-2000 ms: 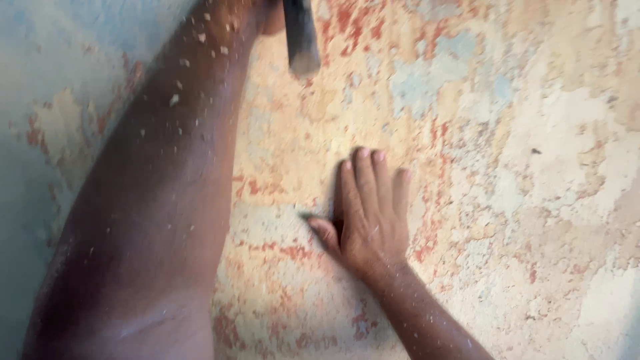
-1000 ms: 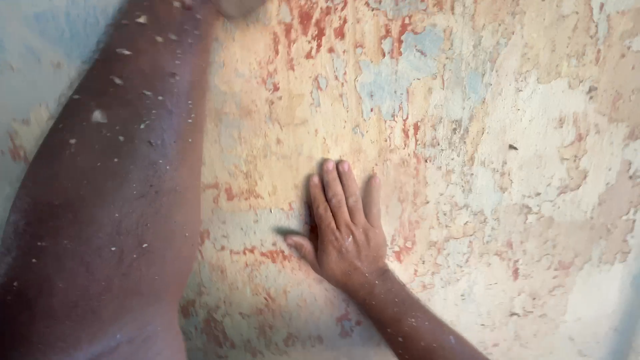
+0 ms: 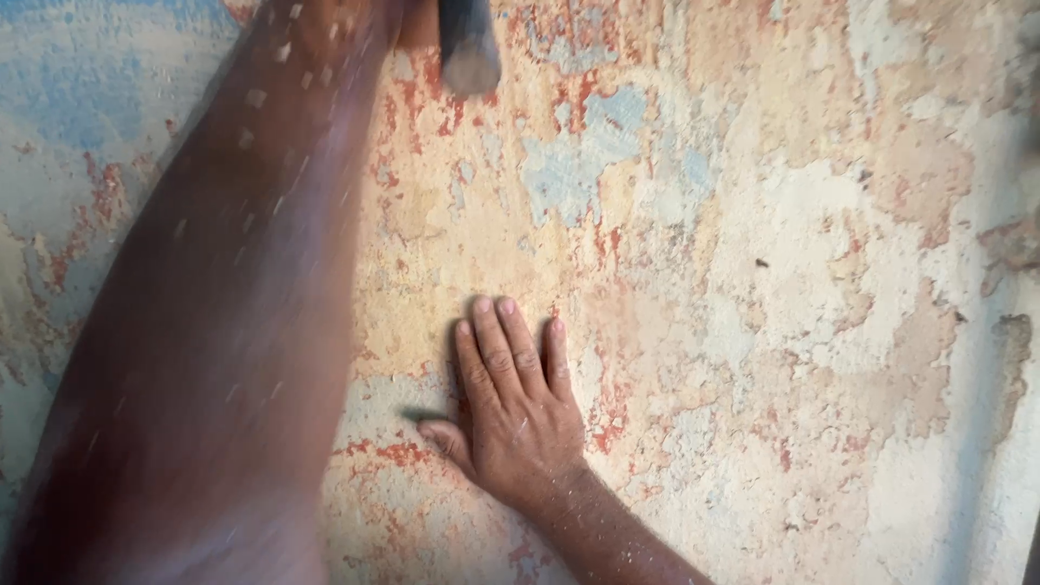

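My left forearm, dotted with pale paint flakes, rises along the left side. At the top edge a small part of my left hand (image 3: 418,23) shows, around a dark, round-ended tool handle (image 3: 470,61); its fingers and the tool's working end are out of frame. My right hand (image 3: 520,414) lies flat, palm down, on a wall with peeling paint (image 3: 650,341), its fingers pointing up and slightly spread, the thumb out to the left. It holds nothing. Cream, red and blue-grey paint layers show around both hands.
Blue paint (image 3: 89,73) covers the wall's upper left. At the far right runs a pale vertical ridge (image 3: 995,382) with a chipped patch. A small dark spot (image 3: 761,262) marks the wall right of centre.
The tool handle, almost out of view at the top edge a second ago, shows farther down again. My right hand remains flat on the wall.
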